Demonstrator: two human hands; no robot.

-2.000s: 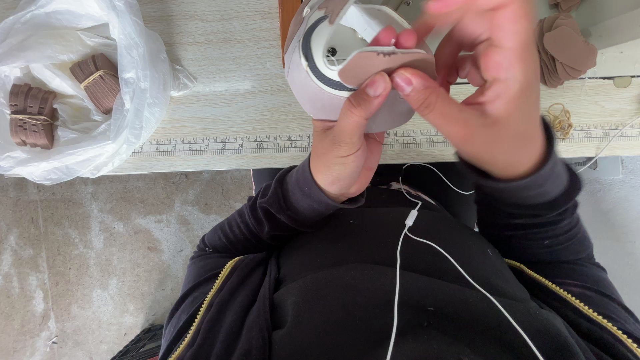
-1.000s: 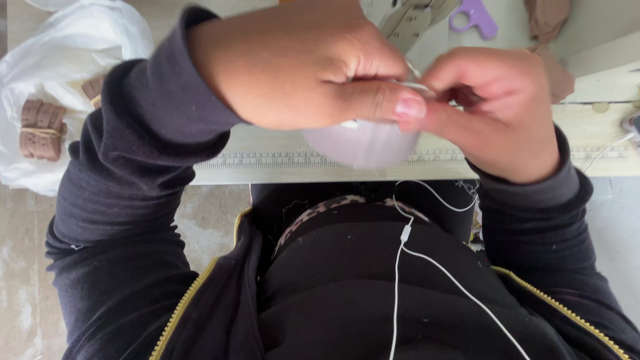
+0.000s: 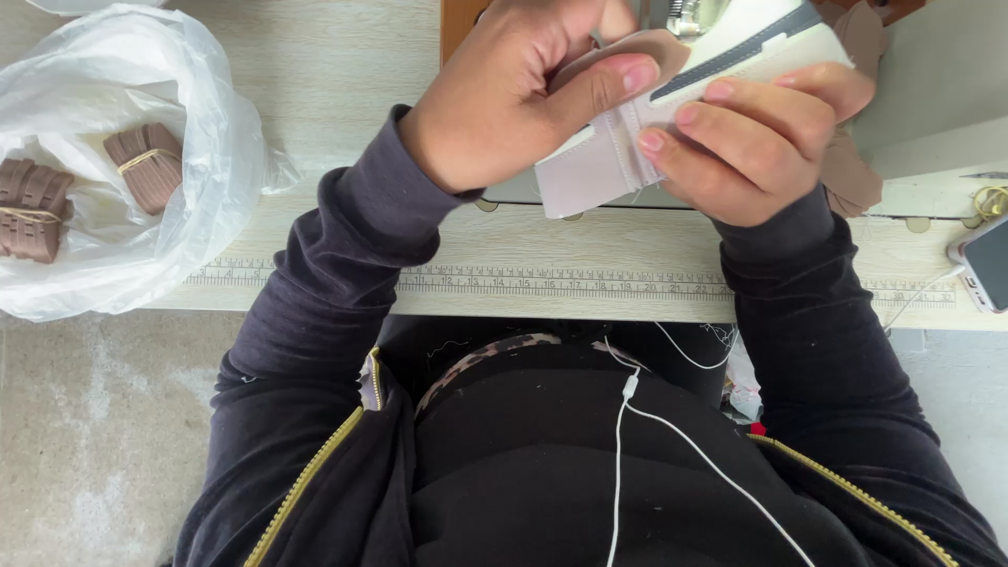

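Both of my hands hold a stitched shoe upper (image 3: 587,175) in pale pink-grey and white with a dark stripe, just over the front of the sewing machine bed. My left hand (image 3: 528,94) pinches a brown rounded piece (image 3: 665,53) against the upper, its thumb lying on top. Along the white side panel, my right hand (image 3: 756,142) grips the upper with its fingers spread over the near face. The metal presser foot area of a sewing machine (image 3: 689,17) shows just behind, partly covered by the work. The far side of the brown piece is hidden by my left hand.
At left a clear plastic bag (image 3: 236,118) holds banded bundles of brown pieces (image 3: 150,167). More brown pieces (image 3: 854,173) lie right of my right hand. A ruler tape (image 3: 551,283) runs along the table's front edge. A phone-like device (image 3: 988,260) with a white cable sits at far right.
My left hand, which crossed over in front of the upper a second ago, is now further left. The upper is now turned so its white side and dark stripe show.
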